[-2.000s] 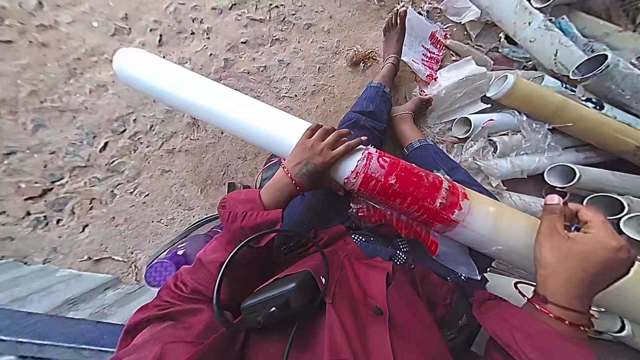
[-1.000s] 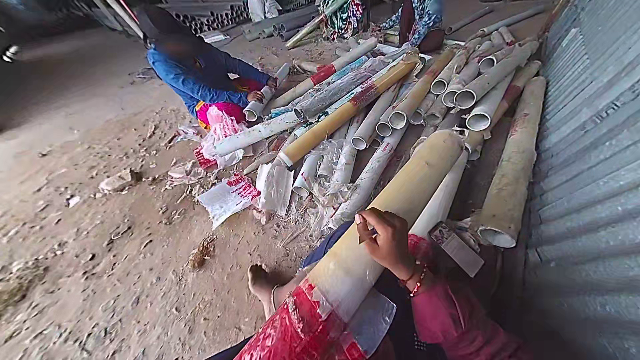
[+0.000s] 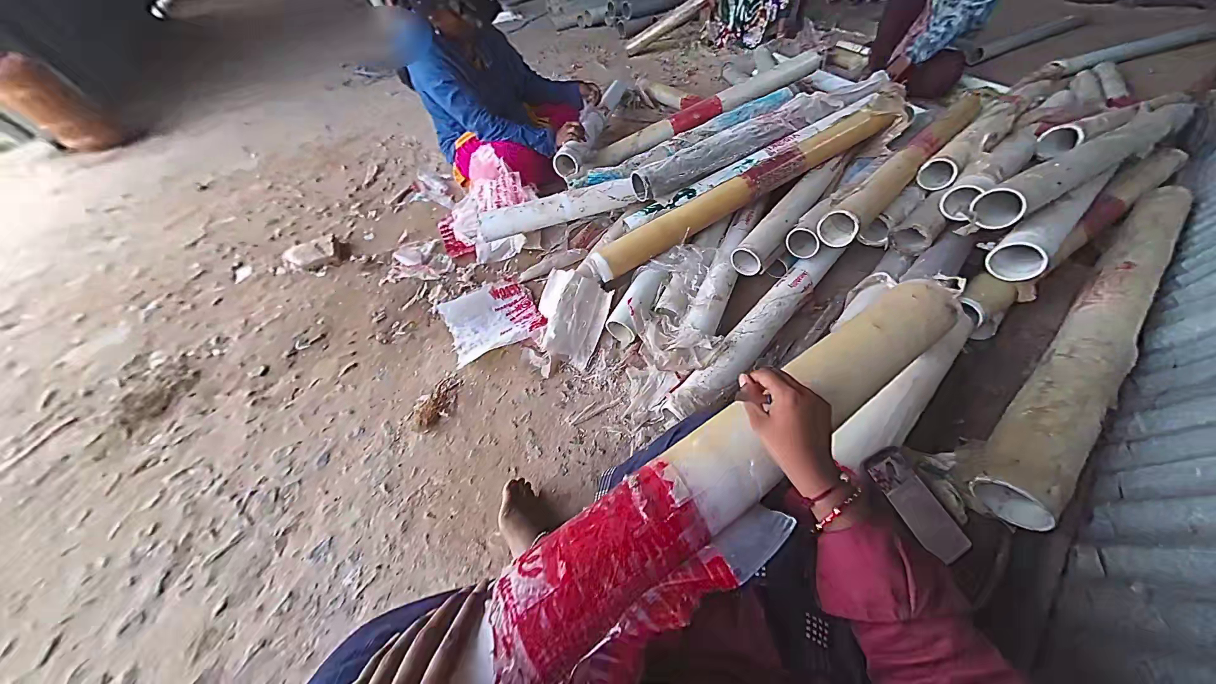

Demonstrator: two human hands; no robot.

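A long plastic pipe (image 3: 817, 380) lies slanting across my lap, its far part yellowed. Torn red printed film (image 3: 608, 541) wraps its nearer part, with loose flaps hanging below. My right hand (image 3: 790, 423) is over the yellowed part, fingers curled and thumb against them; no object shows plainly in it. At the bottom edge my left hand (image 3: 427, 641) lies over the pipe's white near part, fingers side by side, partly cut off by the frame. A clear film flap (image 3: 750, 541) sticks out under the pipe. A phone-like object (image 3: 917, 503) lies right of my right wrist.
Many used pipes (image 3: 741, 204) are piled ahead, several with torn film. Scraps of printed film (image 3: 489, 318) lie on the dirt ground. A person in a blue top (image 3: 484, 95) sits beyond, holding a pipe. A corrugated metal sheet (image 3: 1149, 475) runs along the right.
The view has swung up from my lap toward the pile since two seconds ago. My right hand has moved slightly along the pipe toward the red film since one second ago.
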